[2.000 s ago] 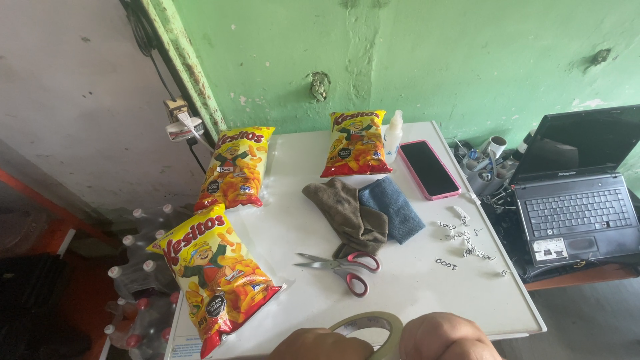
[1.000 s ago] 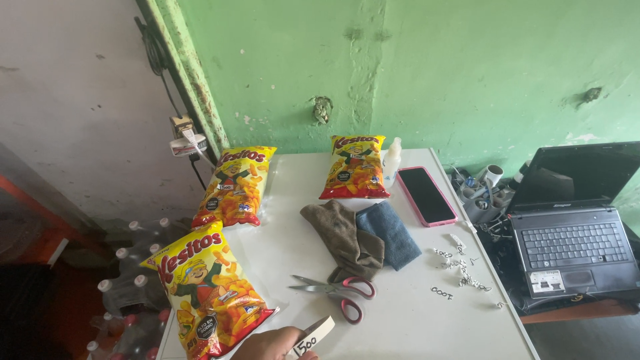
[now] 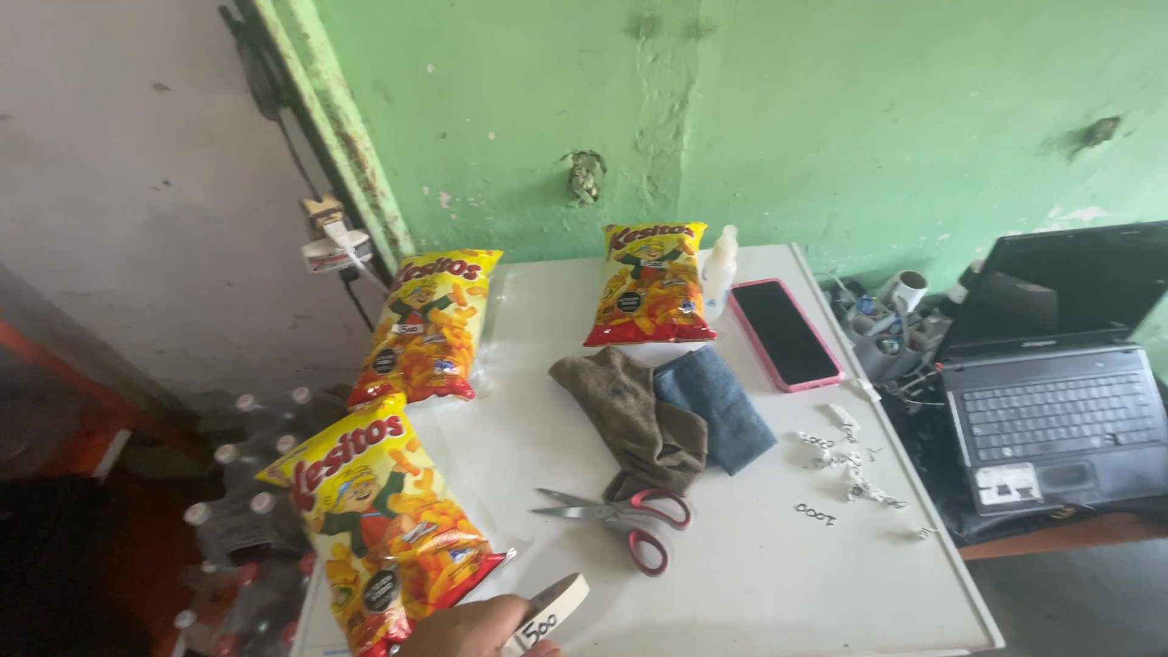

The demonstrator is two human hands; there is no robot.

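Observation:
At the bottom edge, my left hand [image 3: 484, 630] grips a cream roll of tape [image 3: 561, 602] that bears handwritten digits. My right hand is out of view. Just left of my left hand lies a yellow and red snack bag [image 3: 392, 520]; a second snack bag [image 3: 424, 328] is behind it, and a third [image 3: 650, 283] stands near the green wall. The second and third carry small number labels. Scissors with red handles [image 3: 625, 516] lie with blades apart near a brown cloth [image 3: 639, 420] and a folded blue cloth [image 3: 716, 406]. Small numbered cut-outs [image 3: 815, 514] are scattered at the right.
The white tabletop [image 3: 776, 584] bears a phone in a pink case [image 3: 787, 333] and a small translucent bottle [image 3: 721, 269]. Right of it are an open laptop [image 3: 1058, 411] and an organizer made of tubes [image 3: 885, 338]. Plastic bottles [image 3: 246, 493] stand low at the left.
Two seconds ago both hands were around the tape roll at the bottom edge. My right hand has left the view, and the roll is now in my left hand, its written side showing.

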